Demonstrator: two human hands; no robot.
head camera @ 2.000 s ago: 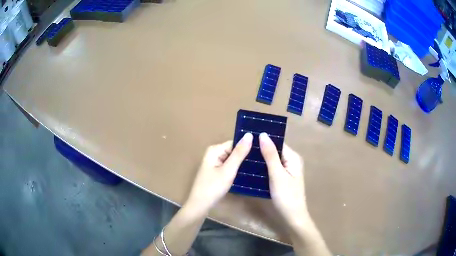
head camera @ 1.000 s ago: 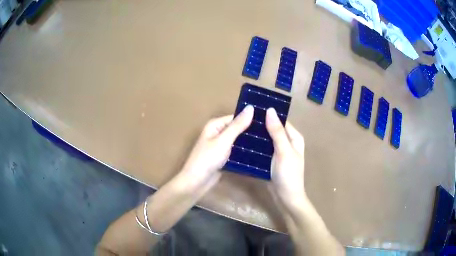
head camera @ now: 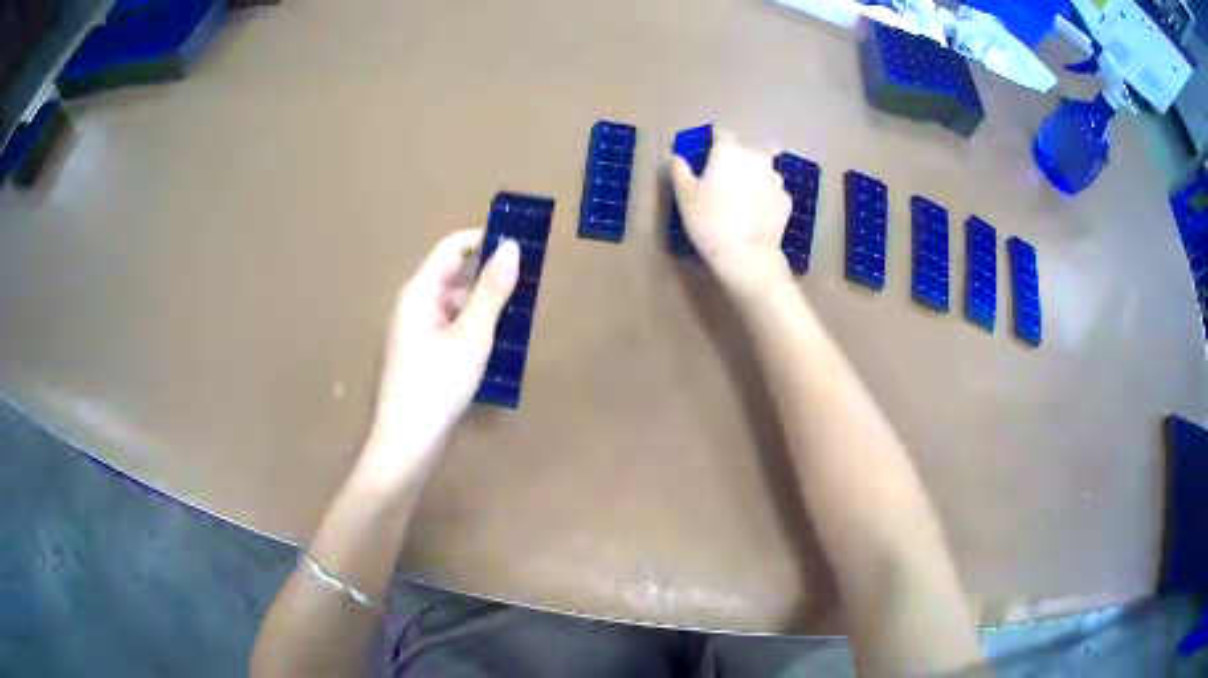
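My left hand [head camera: 444,318] holds a narrow, partly split dark-blue cell piece [head camera: 527,298] upright above the table, thumb on its face. My right hand [head camera: 737,205] is at the second pile from the left in the row, its fingers on a cell strip [head camera: 692,139] there; the hand covers much of that pile. The leftmost cell strip pile [head camera: 608,182] stands between my hands. To the right stand several more piles, such as one [head camera: 866,231] and the last one [head camera: 1025,291].
A dark cell block [head camera: 922,73] with a dotted top, a white wipe [head camera: 1000,47] and a blue spray bottle [head camera: 1072,143] stand at the back right. Finished stacks [head camera: 139,43] are at the far left. Dark uncut cells [head camera: 1186,503] lie at the right table edge [head camera: 1163,603].
The wide piece held in both hands is now a narrower one in my left hand. My right hand has let go of it and moved up and right to the second pile. The view has shifted.
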